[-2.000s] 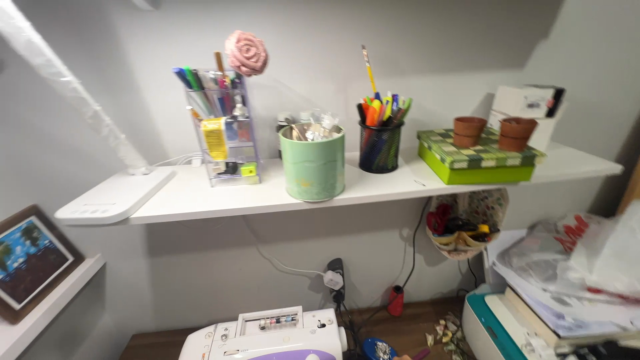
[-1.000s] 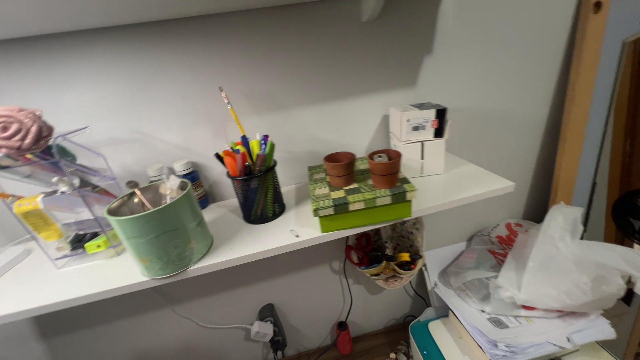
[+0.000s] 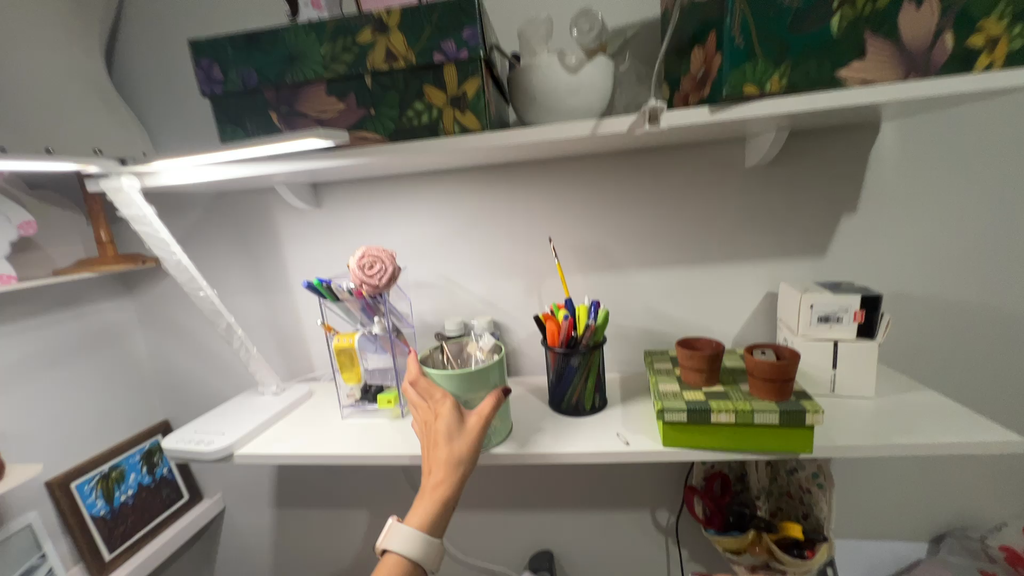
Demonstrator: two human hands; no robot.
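My left hand [image 3: 448, 424], with a pale watch band on the wrist, reaches up from below to a light green metal canister [image 3: 472, 384]. Its fingers lie at the canister's left side and the thumb at its right. The canister stands near the front edge of the white shelf [image 3: 360, 448] and holds small wrapped items. Left of it is a clear plastic organizer [image 3: 372, 344] with pens and a pink fabric rose [image 3: 374, 270]. To the right stands a black mesh cup [image 3: 577, 376] of pens, markers and a paintbrush. My right hand is out of view.
Two terracotta pots [image 3: 700, 362] sit on a green checked box [image 3: 736, 432], beside white boxes [image 3: 828, 360]. A white desk lamp [image 3: 192, 280] leans at left. Floral boxes [image 3: 352, 76] line the upper shelf. A fabric pouch [image 3: 760, 520] with scissors hangs below.
My left hand has come into view and onto the green canister; no hand shows in the earlier frames. The view has swung back left and up, bringing in the upper shelf.
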